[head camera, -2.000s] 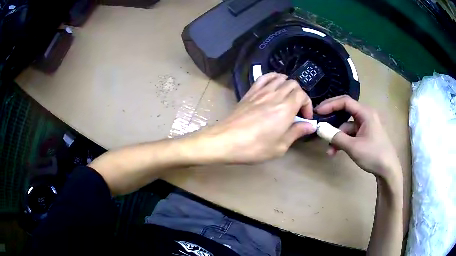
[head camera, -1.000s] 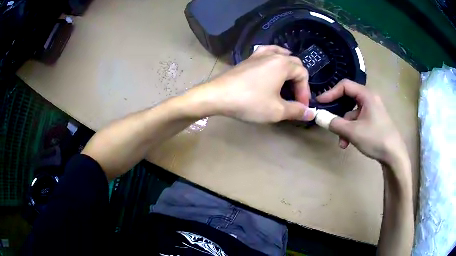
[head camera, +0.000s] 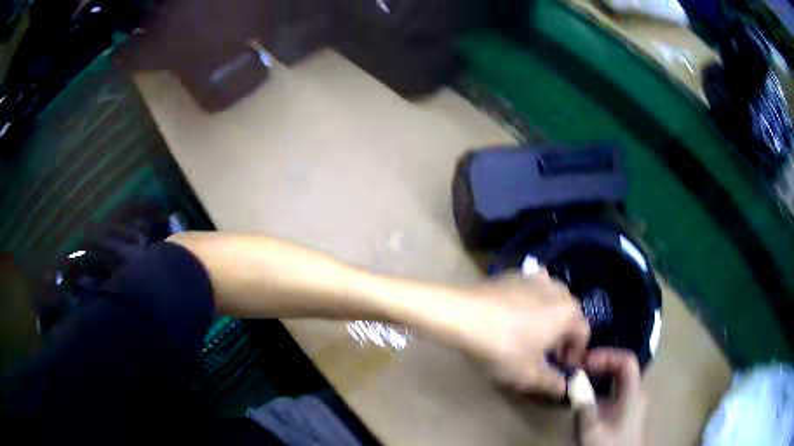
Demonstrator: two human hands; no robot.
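Observation:
The black portable fan lies on the tan bench, its round head [head camera: 640, 300] towards me and its block base [head camera: 540, 187] beyond. White strips [head camera: 637, 253] show on its rim. My left hand [head camera: 527, 331] is over the near left part of the head, fingers bent. My right hand [head camera: 614, 396], cut off by the lower edge, meets it at the near rim; one digit has an off-white wrap [head camera: 580, 388]. The fingertips are close together. Blur hides whether a strip is between them. The digital display [head camera: 596, 305] is blurred.
Dark units [head camera: 218, 65] stand at the bench's far left end, with more dark shapes at the top. A green conveyor belt [head camera: 688, 226] runs beyond the bench [head camera: 287, 165]. A whitish plastic bag [head camera: 753, 414] is at lower right. Green mesh crate [head camera: 96, 131] at left.
The camera view has swung left, so the fan, hands and bag sit lower and further right in the picture, and more belt shows. The hands remain together at the fan's near rim.

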